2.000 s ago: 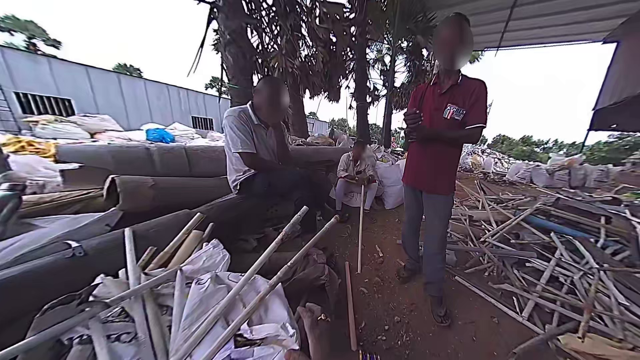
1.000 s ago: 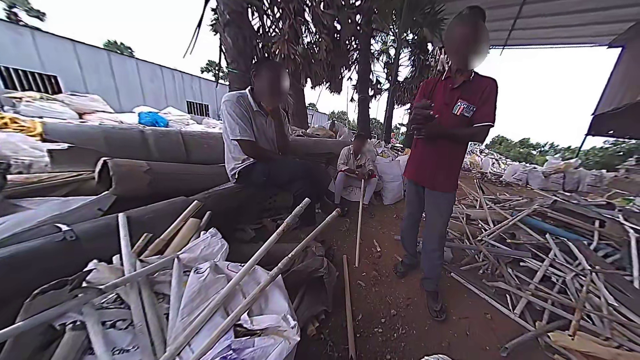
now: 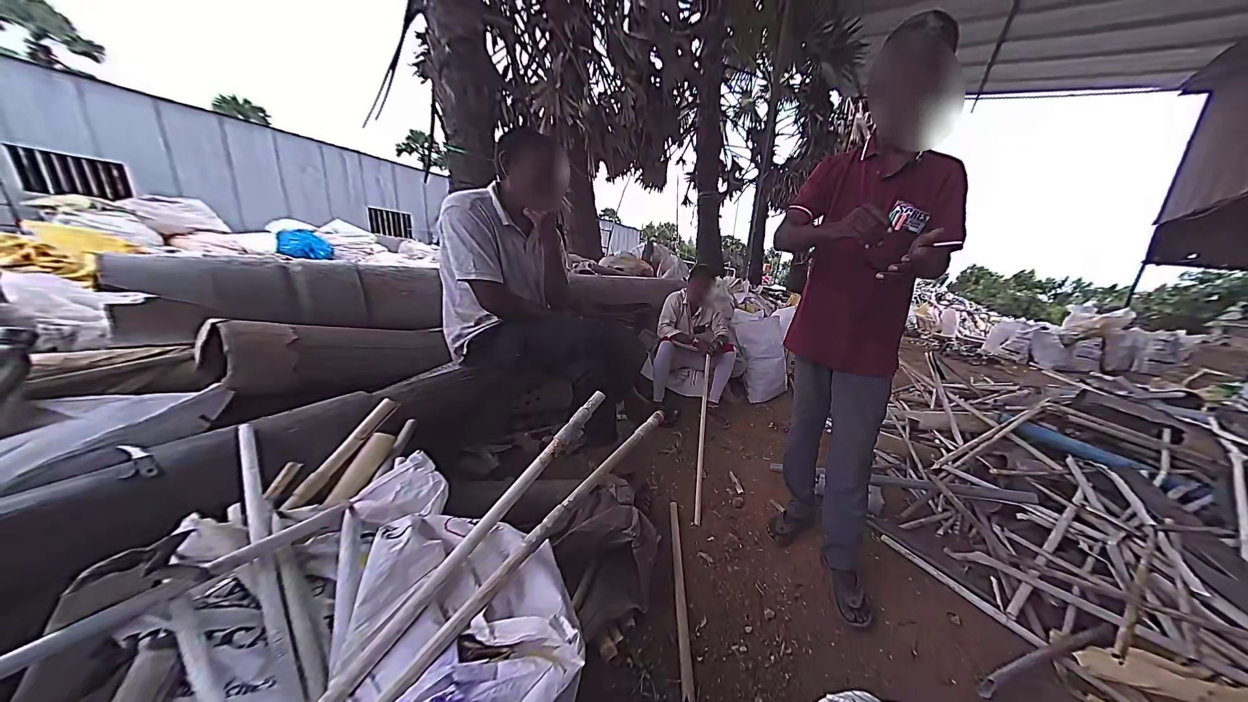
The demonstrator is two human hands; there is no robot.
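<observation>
Neither my left hand nor my right hand shows in the head view. White woven sacks (image 3: 468, 556) lie at the lower left, and several dirty pale pipes (image 3: 526, 556) slant across and out of them. Another thin pipe (image 3: 681, 604) rests on the brown soil near the bottom middle. At the right is a large heap of scrap pipes (image 3: 1063, 526), with a blue pipe (image 3: 1082, 448) among them. What my hands hold or touch cannot be seen.
A person in a red shirt (image 3: 858, 263) stands right of the middle. Another person (image 3: 497, 263) sits on large grey pipes (image 3: 273, 292) at the left. Farther back a seated person (image 3: 694, 322) is behind an upright thin pipe (image 3: 702, 439). Filled sacks (image 3: 762, 351) stand beside them.
The standing person's hands, close together before, are now apart in front of the chest. The person seated on the pipes has raised a hand to the face since the oldest frame.
</observation>
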